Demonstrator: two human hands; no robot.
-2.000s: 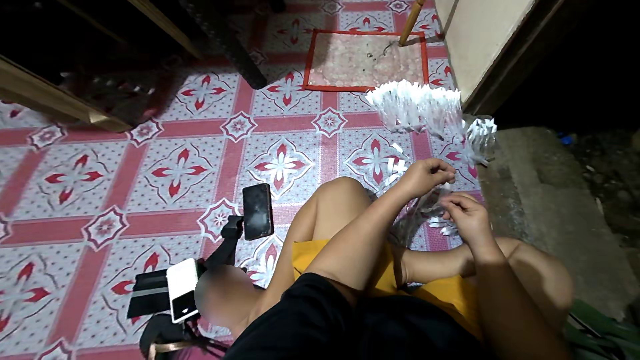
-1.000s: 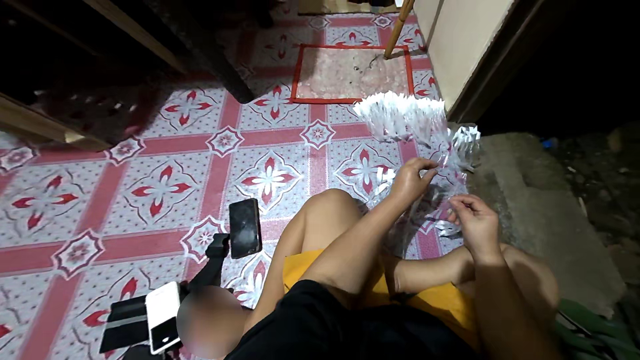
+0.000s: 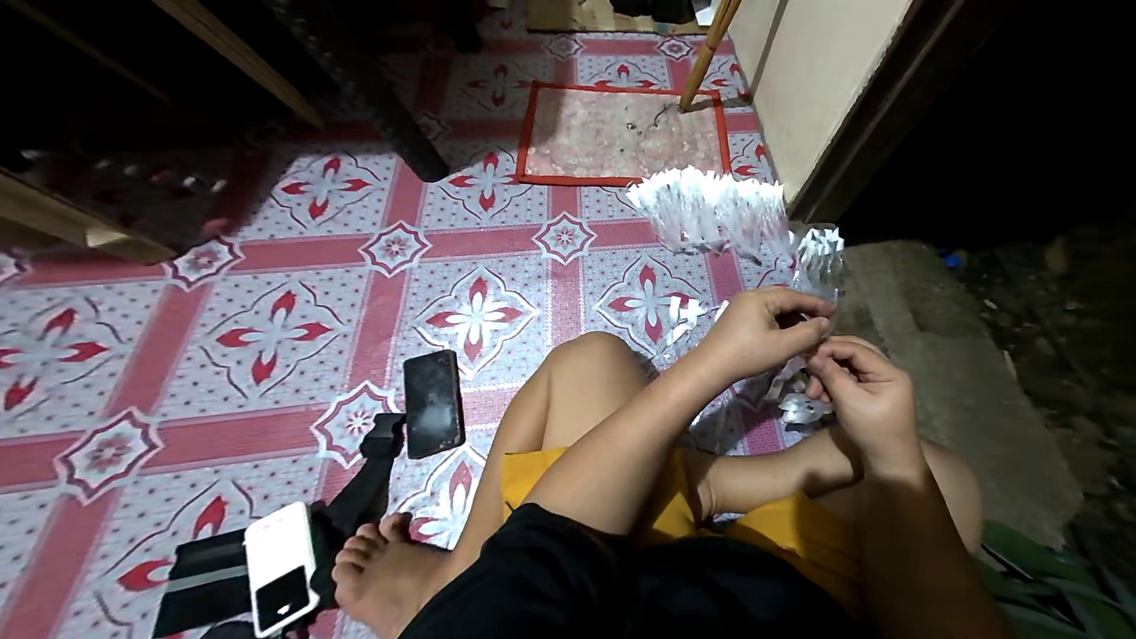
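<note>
My left hand (image 3: 768,330) and my right hand (image 3: 861,390) meet fingertip to fingertip above my crossed legs. Thumb and fingers are pinched on both, but what lies between them is too small to make out. Clear plastic pieces (image 3: 803,408) lie on the floor just below the hands. A long row of white-topped clear plastic packets (image 3: 710,209) stretches beyond my left hand, with a smaller bunch of the same kind (image 3: 818,253) at its right. Some white strips (image 3: 683,315) rest on the floor left of my left hand.
A black smartphone (image 3: 433,404) lies left of my knee. A white device (image 3: 281,568) sits on black straps (image 3: 209,577) by my foot. A red-edged mat (image 3: 621,133), a wooden pole (image 3: 710,53) and a wall (image 3: 816,80) are farther off. A concrete ledge (image 3: 941,355) borders the right side.
My two hands were apart a second ago; now their fingertips are together. The packets and the phone have stayed where they were on the floor.
</note>
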